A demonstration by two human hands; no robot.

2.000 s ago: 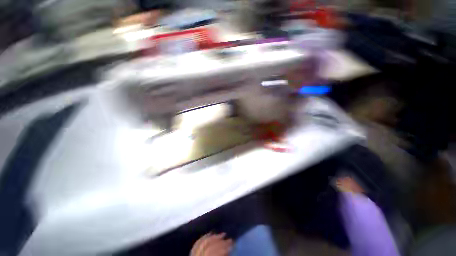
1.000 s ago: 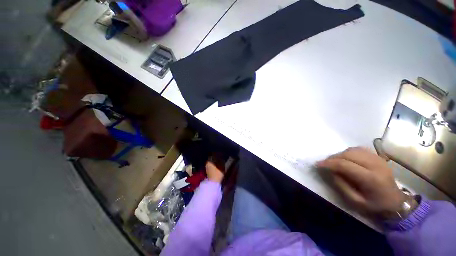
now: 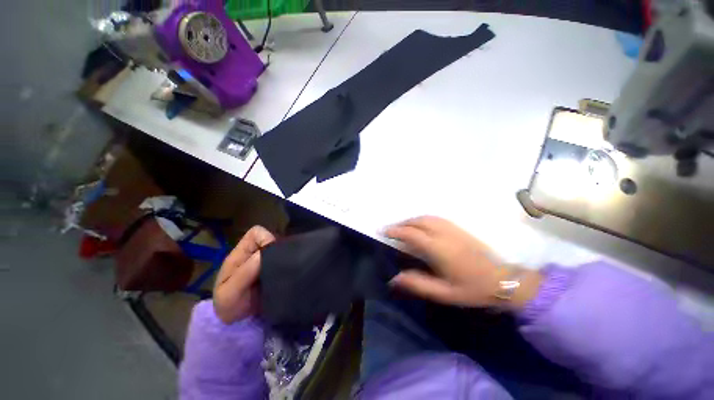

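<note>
My left hand [image 3: 241, 273] grips the left edge of a dark cloth piece [image 3: 305, 273], which hangs folded and slightly blurred in front of the table's front edge. My right hand [image 3: 446, 262] is at the cloth's right side, over the table edge, with its fingers apart; whether it touches the cloth is unclear. Another dark garment panel [image 3: 344, 101] lies on the white table, with a small folded part at its lower end. The sewing machine head [image 3: 665, 86] and its shiny machine bed [image 3: 575, 176] are at the right.
A purple device [image 3: 215, 55] and a small grey metal plate [image 3: 239, 138] are at the left of the table. A green basket [image 3: 266, 6] stands behind. Below the table are a dark red object [image 3: 153, 256], blue bars and a container with clear plastic scraps [image 3: 290, 355].
My left hand has come up from the container below the table, now with dark cloth in it. My right hand has moved left towards that cloth. The view has shifted right.
</note>
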